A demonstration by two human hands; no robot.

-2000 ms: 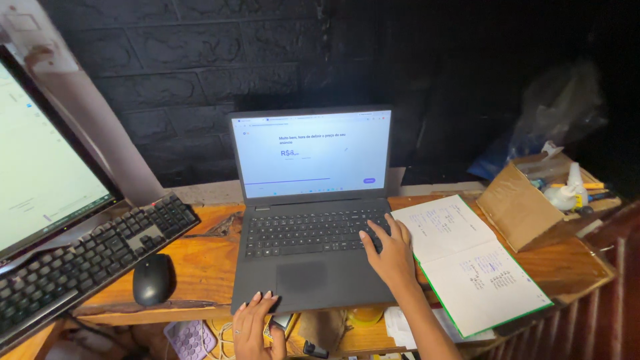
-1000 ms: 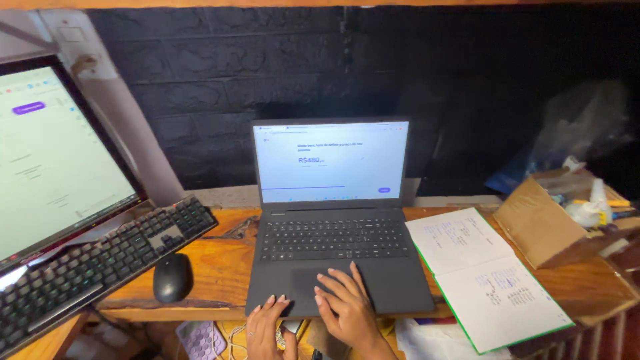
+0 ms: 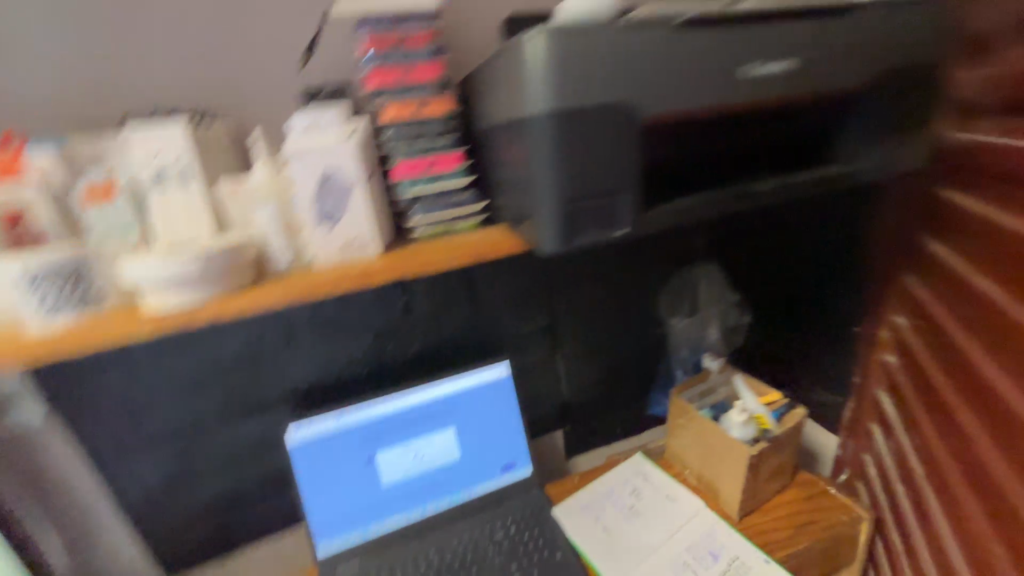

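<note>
Neither my left hand nor my right hand shows in the head view now. A black laptop (image 3: 480, 528) stands open at the bottom centre, its lit screen (image 3: 412, 460) showing a pale box on blue; its lower part is cut off by the frame's edge. Right of it an open notebook (image 3: 640, 512) with handwriting and a green edge lies on the wooden desk. The picture is blurred.
A cardboard box (image 3: 708, 456) holding bottles and small items stands behind the notebook. Above, a wooden shelf (image 3: 320, 292) carries white boxes, a stack of colourful items (image 3: 424, 128) and a black printer (image 3: 560, 136). Reddish slats (image 3: 952, 352) rise at the right.
The view has swung up and to the right, bringing in the shelf and printer. Both hands, earlier at the laptop, are out of view. The laptop screen now shows a pale box on blue.
</note>
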